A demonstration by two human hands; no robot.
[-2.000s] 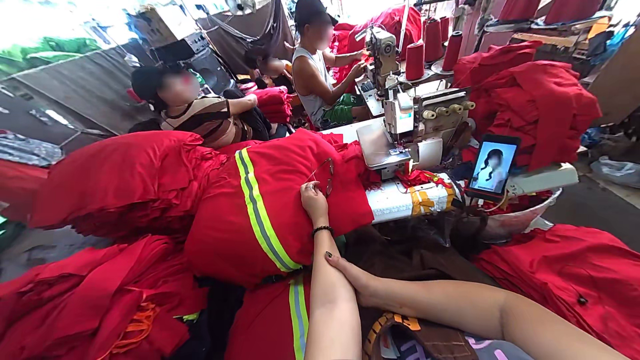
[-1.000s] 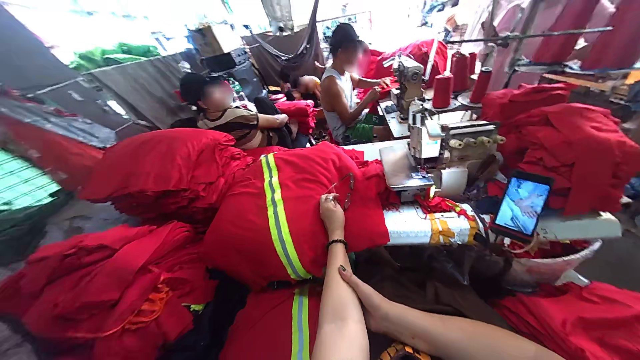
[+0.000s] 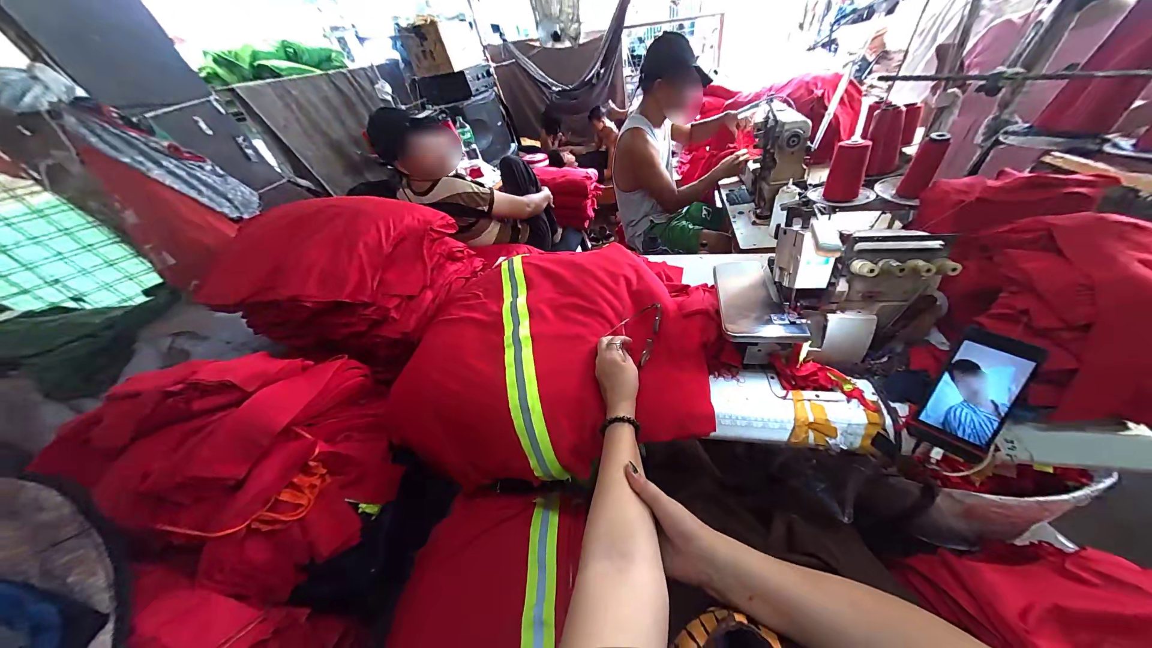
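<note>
My left hand [image 3: 617,367], with a dark beaded bracelet at its wrist, rests on a stack of red cloth [image 3: 601,297] and holds a pair of eyeglasses [image 3: 652,335] by a thin temple. A yellow-green and grey reflective strip [image 3: 520,360] runs down the cloth to the left of this hand. My right hand [image 3: 670,531] lies against my left forearm, its fingers partly hidden behind it. To the right of the stack stands an overlock sewing machine [image 3: 810,270] with a metal plate [image 3: 754,301].
Piles of red cloth lie at left [image 3: 333,261] and right [image 3: 1062,297]. A phone [image 3: 977,393] with a lit screen stands beside the machine, near red thread cones [image 3: 846,171]. One person [image 3: 432,171] sits at back left; another [image 3: 657,162] works at a sewing machine [image 3: 779,144].
The picture on the phone screen has changed. Both of my hands stay in the same place on the cloth and forearm. The view has swung somewhat to the left.
</note>
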